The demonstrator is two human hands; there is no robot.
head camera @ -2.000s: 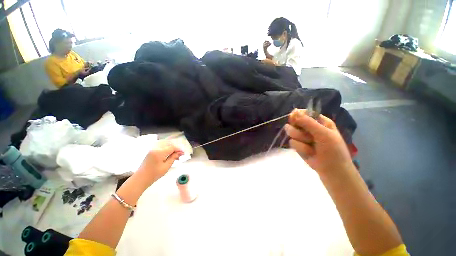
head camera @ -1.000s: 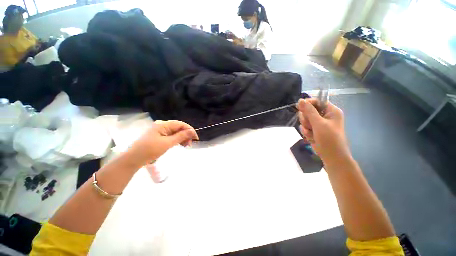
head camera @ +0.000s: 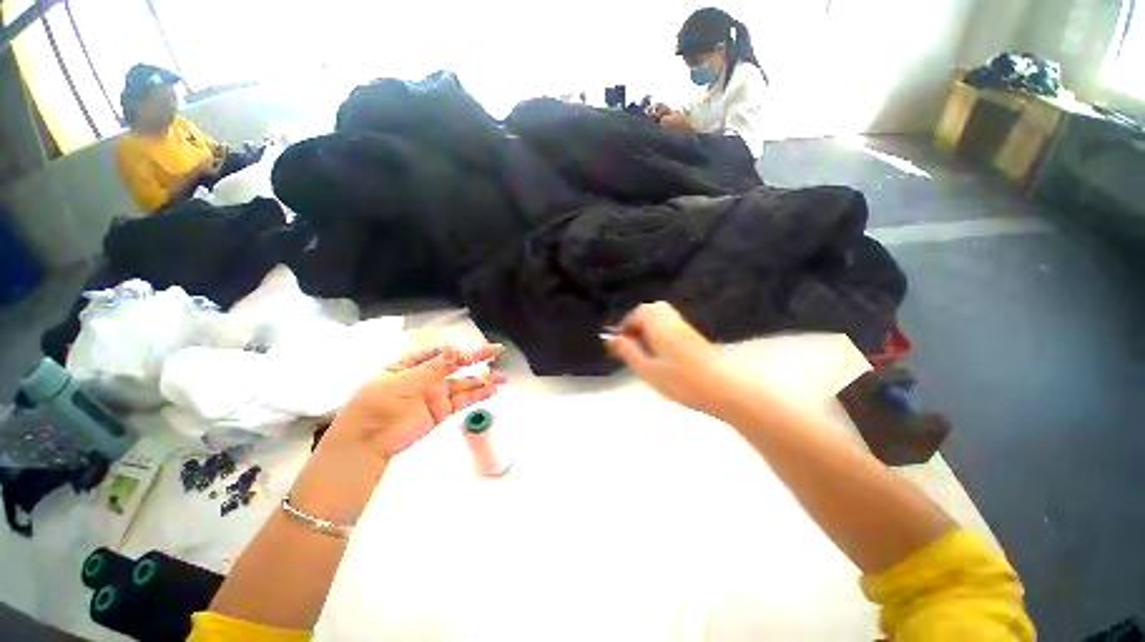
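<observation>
My left hand (head camera: pixel 412 399) is palm up over the white table (head camera: pixel 603 539), fingers partly spread. A small pale bit shows at its fingertips; I cannot tell if it is thread. My right hand (head camera: pixel 659 354) is to its right, in front of the black garments (head camera: pixel 414 213), fingers pinched on a small pale, shiny thing, too small to name. No taut thread can be made out between the hands. A pink thread spool (head camera: pixel 487 445) with a green top stands just below my left hand.
White plastic bags (head camera: pixel 239 364), a bottle (head camera: pixel 73 408), small black pieces (head camera: pixel 220 477) and black thread cones (head camera: pixel 151 592) lie at left. A black block (head camera: pixel 894 420) is at the right table corner, near something red (head camera: pixel 892 349). Two people sit beyond the table.
My right hand has moved left and down, closer to my left hand. The thread stretched between them no longer shows. My left hand has turned palm up with its fingers more spread.
</observation>
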